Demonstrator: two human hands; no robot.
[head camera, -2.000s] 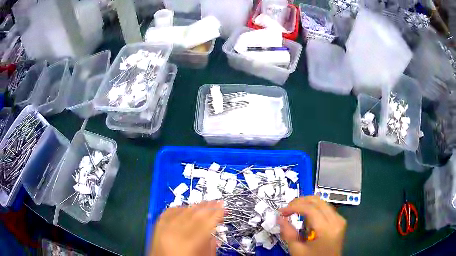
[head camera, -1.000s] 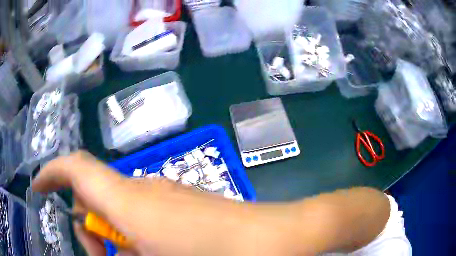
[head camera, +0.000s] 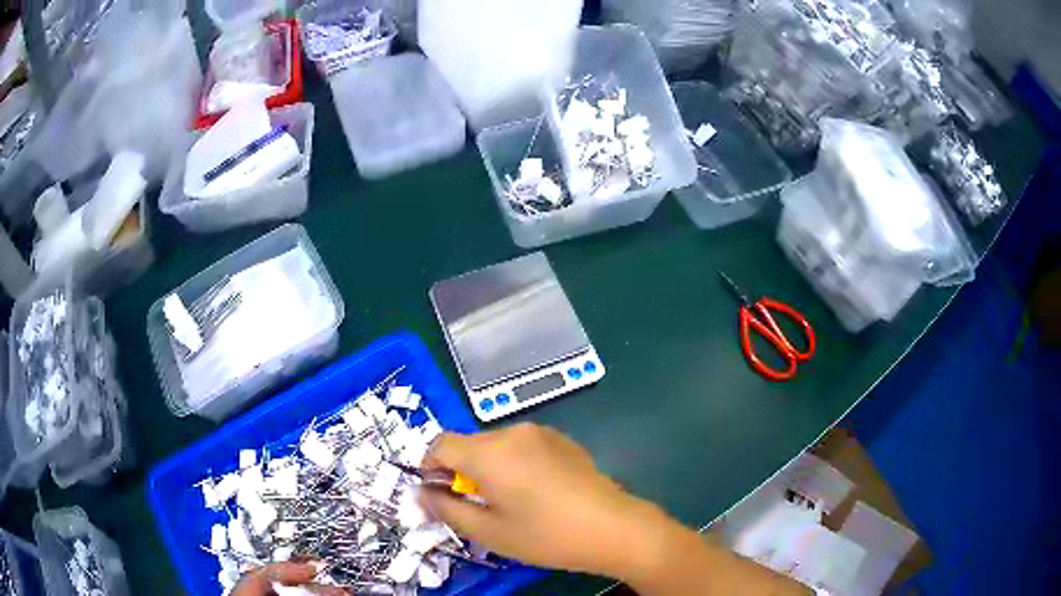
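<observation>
The blue tray (head camera: 172, 503) lies in front of me at the lower left, full of thin silver pins with white tabs (head camera: 305, 495). My right hand (head camera: 535, 487) is over the tray's right side and holds the side cutters (head camera: 463, 483), with the yellow-orange handle showing and the dark tip among the pins. Its fingertips are at the white tabs. My left hand (head camera: 279, 575) is at the tray's near part, mostly cut off by the bottom edge. A white piece shows beside its fingers; whether it is held is unclear.
A digital scale (head camera: 512, 326) lies behind the tray's right side, with red-handled scissors (head camera: 774, 335) farther right. Clear tubs (head camera: 250, 314) stand behind and left of the tray, more tubs (head camera: 593, 215) behind the scale. Bags (head camera: 855, 233) lie at the right.
My right arm, stretched leftward across the tray one second ago, is back at its right side with the cutters. My left hand shows at the bottom edge. The view has shifted.
</observation>
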